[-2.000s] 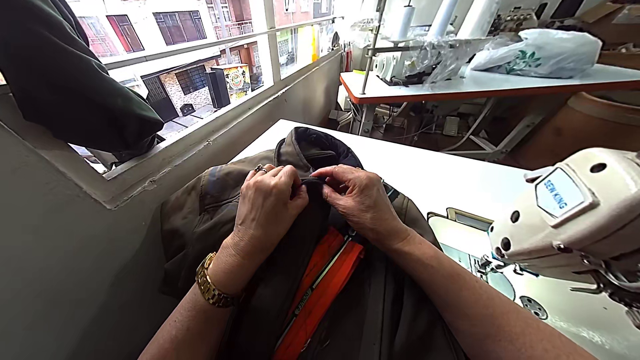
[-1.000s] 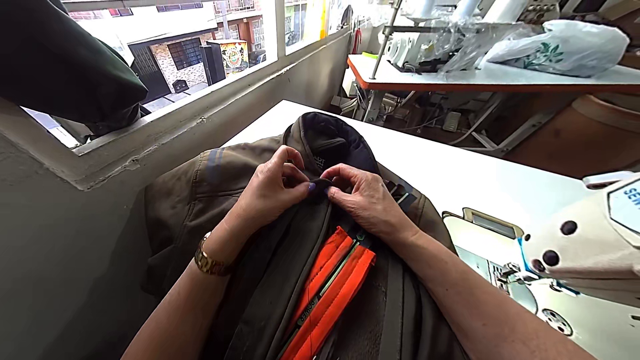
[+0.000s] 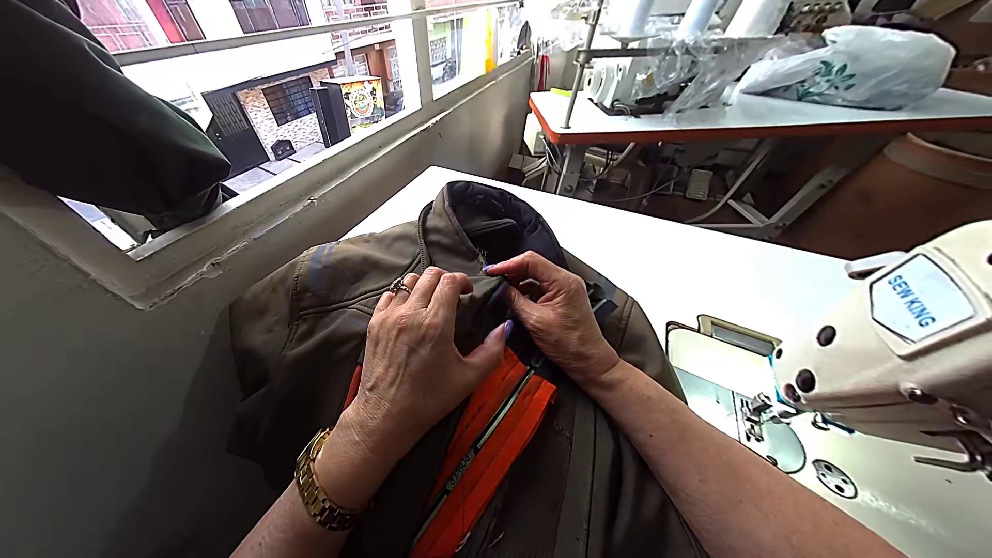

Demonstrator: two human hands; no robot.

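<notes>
A dark olive-brown jacket (image 3: 349,267) lies spread on the white table, its dark-lined collar (image 3: 504,217) at the far end. My left hand (image 3: 422,349), with a ring and a gold watch, rests over the jacket front below the collar, thumb and fingers apart. What lies under its fingers is partly hidden. My right hand (image 3: 554,318) pinches the fabric edge at the collar's base between thumb and forefinger. Below both hands, a zipper (image 3: 496,426) with bright orange strips (image 3: 523,434) along its sides runs down the jacket front.
A Sew King sewing machine (image 3: 891,333) stands at the right on the white tabletop (image 3: 643,256). Behind is another table (image 3: 736,128) with thread cones and a white plastic bag (image 3: 860,70). A window ledge (image 3: 310,186) with dark cloth (image 3: 101,124) over it runs along the left.
My left hand has opened from a pinch near the right hand and turned its back upward, moving slightly off the fabric edge. My right hand still pinches the fabric.
</notes>
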